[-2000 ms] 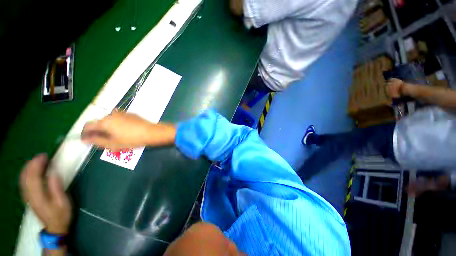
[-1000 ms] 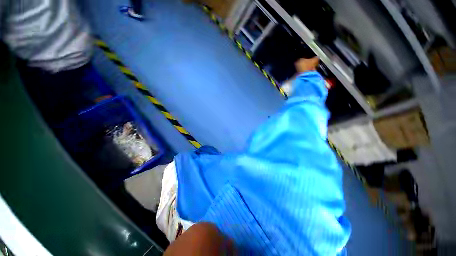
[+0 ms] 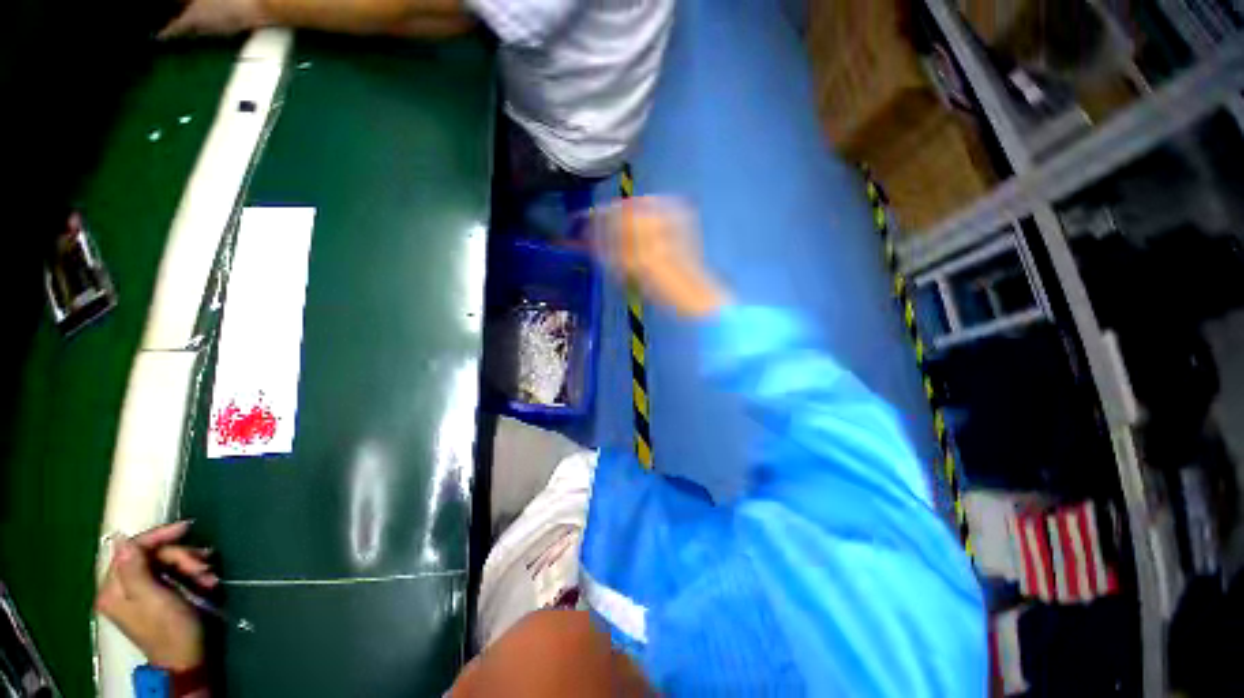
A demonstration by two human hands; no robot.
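My left hand (image 3: pixel 153 607), with a blue band at the wrist, rests at the white rail at lower left. A thin, dark, pen-like tool, which looks like tweezers (image 3: pixel 202 597), sticks out from its fingers over the green bench. My right hand (image 3: pixel 659 255) is blurred, out over the aisle beyond the bench edge; its fingers and anything in them cannot be made out. A white card (image 3: pixel 269 300) lies on the bench beside the rail, with tiny red pieces (image 3: pixel 247 426) scattered on its near end.
An open phone (image 3: pixel 79 280) lies on the green belt beyond the white rail (image 3: pixel 147 409). Another device is cut off at lower left. A blue bin (image 3: pixel 587 334) holding clear, crumpled material stands beside the bench. A person in a pale smock (image 3: pixel 580 82) works at the top. Shelves and boxes stand at right.
The view has swung back from the aisle, so the card and rail show again. My left hand is back in view at the rail. My right arm still reaches out over the aisle.
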